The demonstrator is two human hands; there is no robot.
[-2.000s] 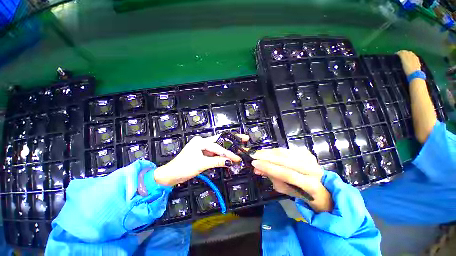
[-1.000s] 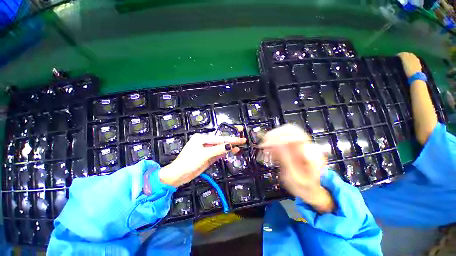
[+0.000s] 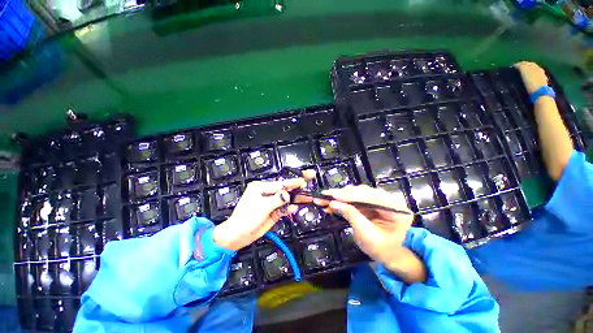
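Observation:
My left hand (image 3: 255, 211) pinches a small black module (image 3: 292, 192) over the lower middle of the centre black tray (image 3: 286, 132). The module is mostly hidden by my fingers. My right hand (image 3: 372, 221) holds slim dark tweezers (image 3: 370, 205) between thumb and fingers, lying nearly level. Their tip points left and meets the module at my left fingertips; whether it grips a part is too small to tell. The tray holds squarish black units with grey centres, and some pockets are bare.
A right black tray (image 3: 419, 164) holds small shiny parts. A left black tray (image 3: 65, 221) lies at the left. A blue coiled cord (image 3: 285, 252) crosses the centre tray. Another person's hand (image 3: 533, 78) rests on the far-right tray (image 3: 504, 107). Green mat (image 3: 214, 84) lies behind.
My right hand was blurred at the right of the module a second ago and now holds the tweezers against it. My left hand has turned slightly, covering more of the module. The view has shifted slightly.

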